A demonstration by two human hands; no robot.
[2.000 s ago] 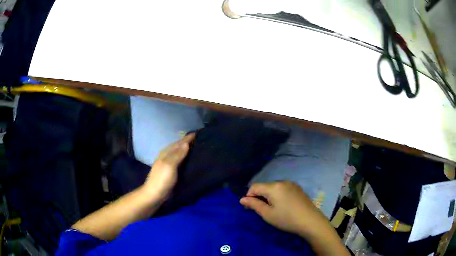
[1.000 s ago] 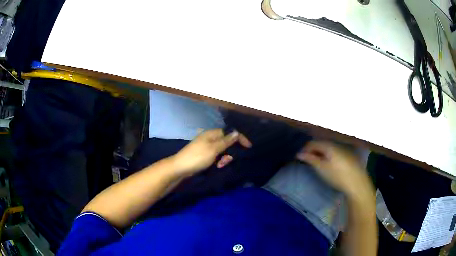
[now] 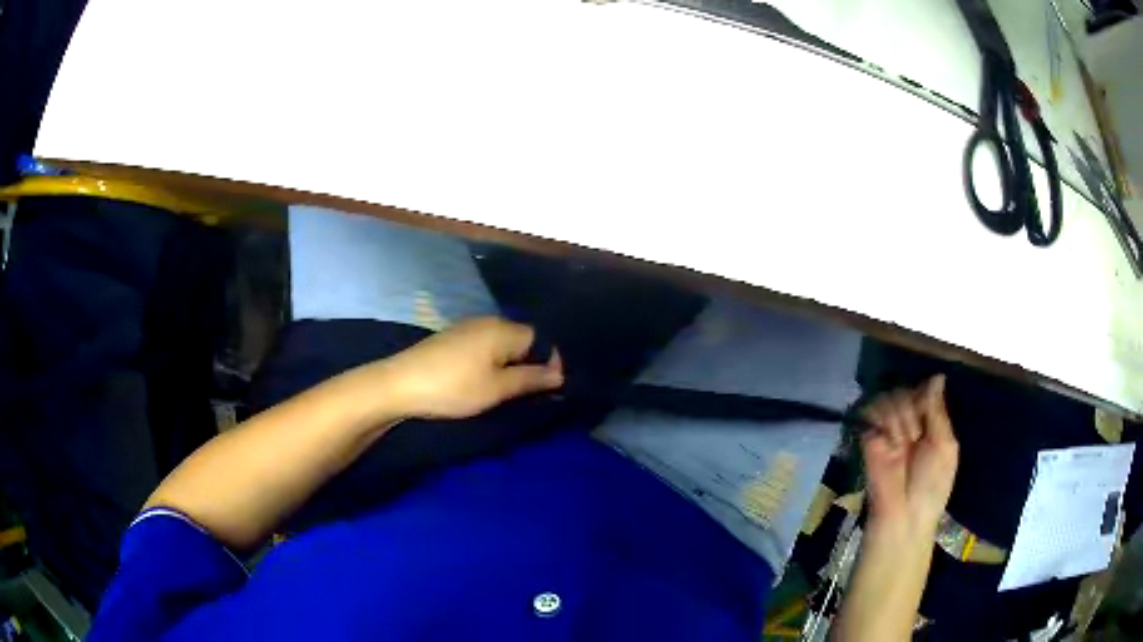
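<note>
A dark garment panel [image 3: 589,307] lies over my lap, with its far part under the table edge. My left hand [image 3: 483,366] grips the dark cloth near the middle of my lap, thumb and fingers closed on it. My right hand [image 3: 909,439] is out to the right, its fingers pinching the end of a narrow dark band [image 3: 740,404]. The band stretches nearly level from the cloth by my left hand across my light-coloured lap. Its exact join with the panel is hidden.
The white table [image 3: 501,138] with its wooden edge crosses above my lap. Large black-handled scissors [image 3: 1013,151] lie at its right, with a small metal tool [image 3: 1106,188] beyond. A printed white paper [image 3: 1072,514] is at right. Dark cloth hangs by a yellow tube [image 3: 113,188] at left.
My right hand has moved right, away from the panel, drawing the narrow band out straight. My left hand has closed on the cloth after its fingers were spread on it.
</note>
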